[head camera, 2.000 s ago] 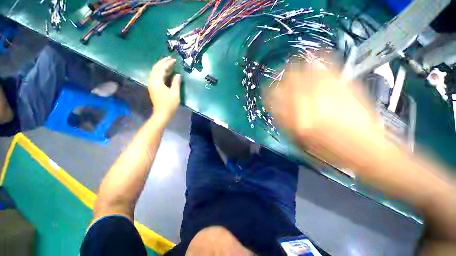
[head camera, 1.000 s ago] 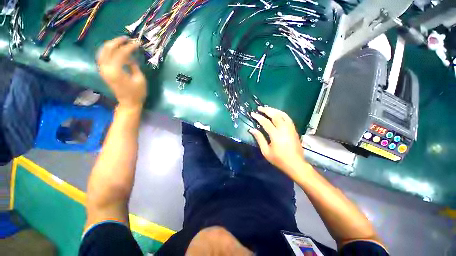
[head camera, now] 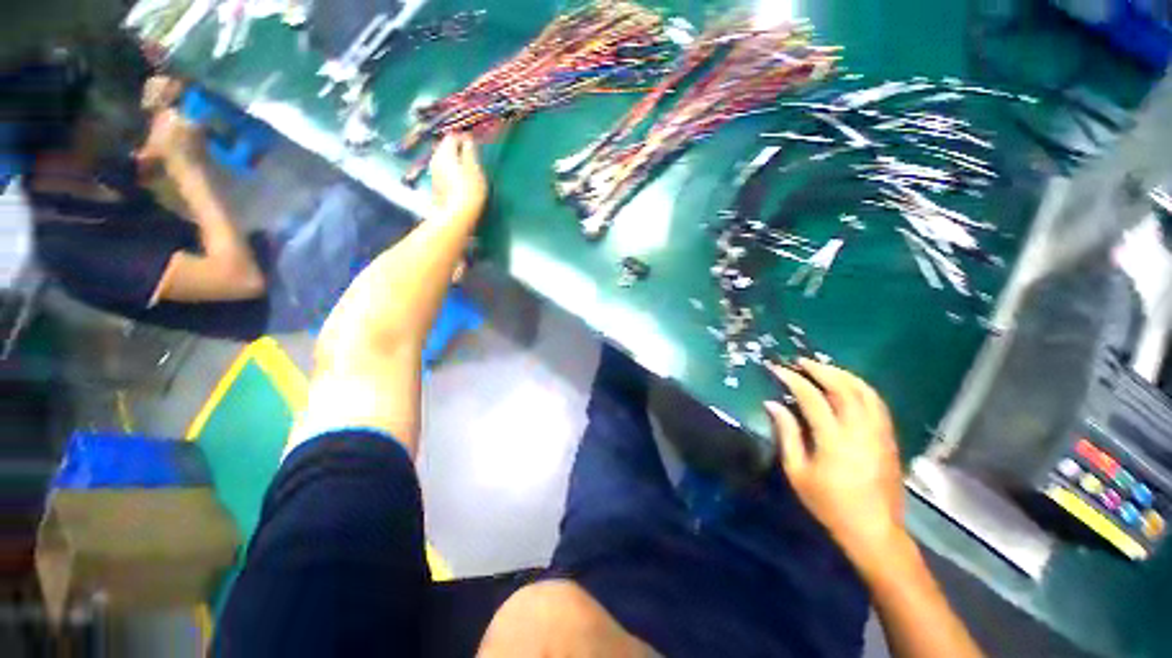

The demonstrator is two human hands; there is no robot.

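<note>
My left hand [head camera: 458, 183] is at the bench edge, its fingertips against the lower end of a multicoloured wire bundle [head camera: 553, 67]; blur hides whether it grips any wire. A second multicoloured bundle [head camera: 701, 109] with pale ends lies to its right. My right hand [head camera: 842, 444] is at the front edge with fingers apart, fingertips beside the crimped ends of black leads [head camera: 735, 289]. I see nothing held in it. The leads curve up to white-ended wires [head camera: 919, 174].
A small dark connector [head camera: 632, 270] lies on the green bench [head camera: 668, 206]. A grey-black machine with coloured buttons [head camera: 1112, 495] stands at right. Another person [head camera: 142, 257] sits at left. A cardboard box with a blue top [head camera: 135, 514] is at lower left.
The view has shifted left, bringing another person into sight. My left hand has moved from beside the pale-ended bundle to the farther bundle. My right hand remains by the black leads.
</note>
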